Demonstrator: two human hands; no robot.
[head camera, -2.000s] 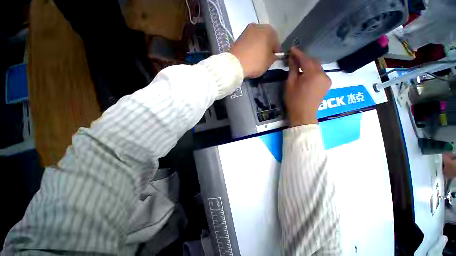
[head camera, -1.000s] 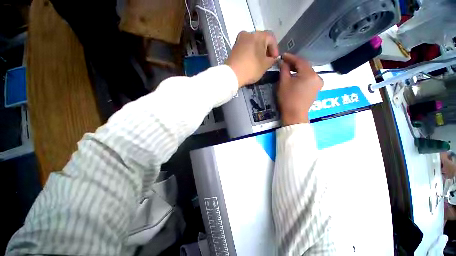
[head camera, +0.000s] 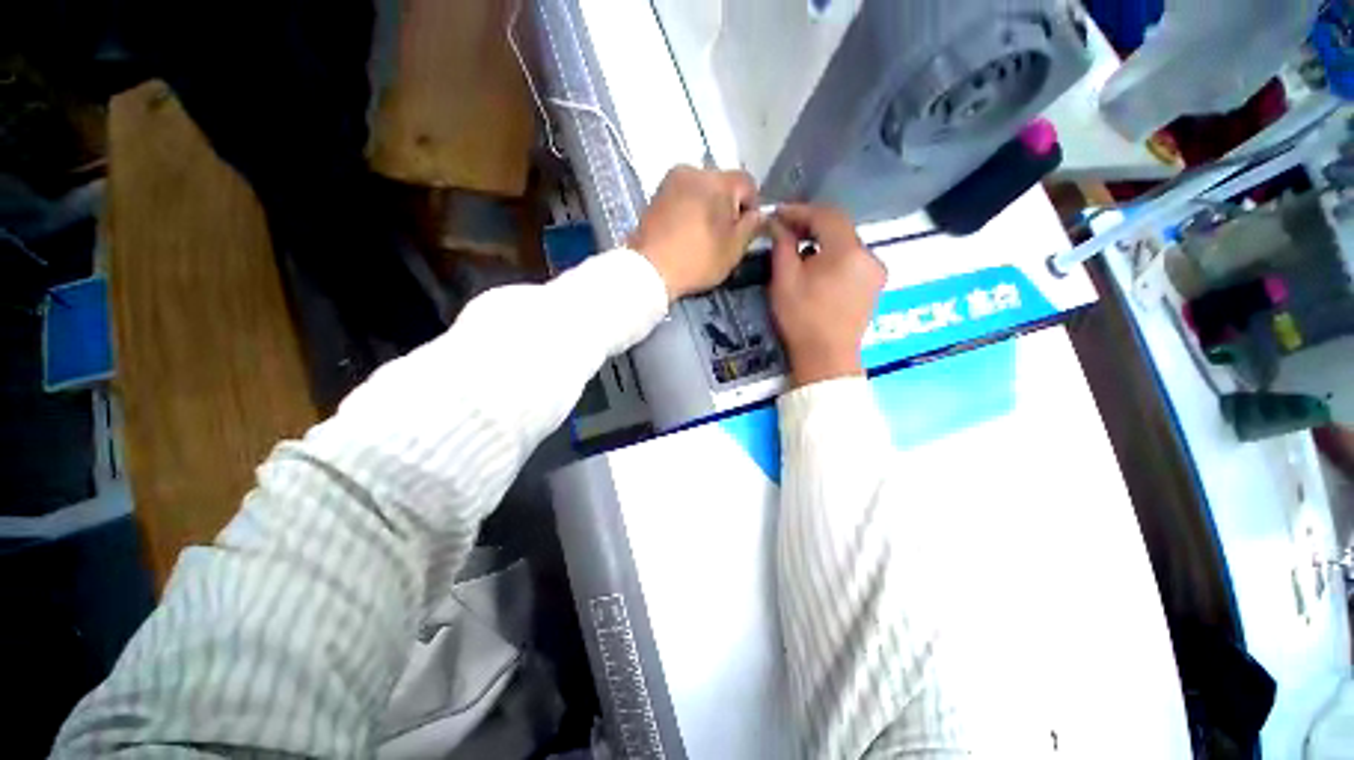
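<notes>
My left hand (head camera: 695, 229) and my right hand (head camera: 826, 290) meet fingertip to fingertip above the grey front edge of the neighbouring machine table. They pinch a tiny pale item (head camera: 769, 215) between them; it is mostly hidden by the fingers and too small to name. Below them is a recessed compartment (head camera: 738, 336) with small dark parts. The grey machine housing with a round vented wheel (head camera: 968, 98) stands just beyond my hands.
My right forearm lies over the white table (head camera: 1010, 535) with a blue patch. A "JACK" label (head camera: 950, 309) is right of my right hand. A dark block (head camera: 992, 186), a wooden bench (head camera: 201, 327), grey cloth (head camera: 460, 661) and white thread (head camera: 572, 107) surround the work.
The view has shifted, so the hands and machine sit further left in the picture. The fingertips stay together at the tiny item, which is less visible than two seconds ago.
</notes>
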